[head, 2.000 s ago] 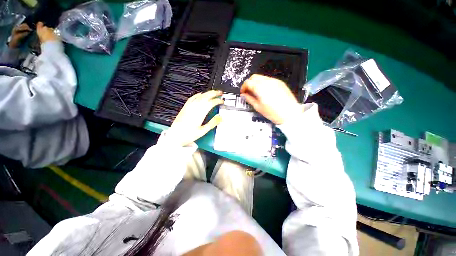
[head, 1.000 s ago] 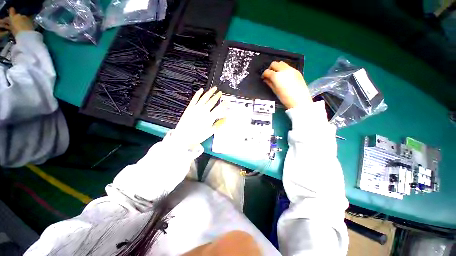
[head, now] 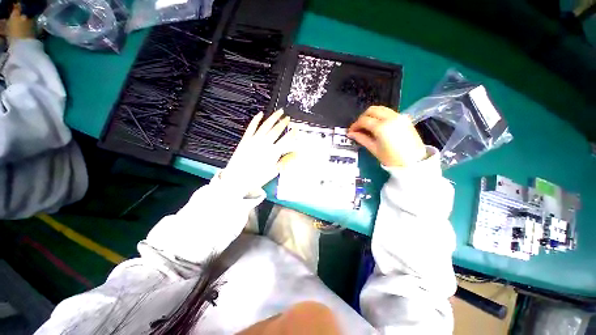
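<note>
The silver-white fixture (head: pixel 317 180) lies on the green mat in front of me, with small blocks along its top edge and dark and blue pieces at its right edge. My left hand (head: pixel 260 152) rests at its upper left edge, fingers spread. My right hand (head: pixel 385 136) is at its upper right corner, thumb and fingertips together; whether a small part is between them is too small to tell. Behind the fixture is the black small parts tray (head: pixel 332 82), with bright silver parts (head: pixel 308 80) on its left and dark parts (head: pixel 363 90) on its right.
Two long black trays (head: pixel 185 98) of thin black rods stand to the left. A clear plastic bag (head: pixel 461 124) with a white label lies right of the small tray. A second fixture (head: pixel 523 216) lies farther right. Another person's sleeve (head: pixel 33 111) and clear bags (head: pixel 88 23) are at the far left.
My right hand went from the fixture's top edge to the dark parts in the small tray, then back toward me to the fixture's upper right corner. My left hand stays at the upper left.
</note>
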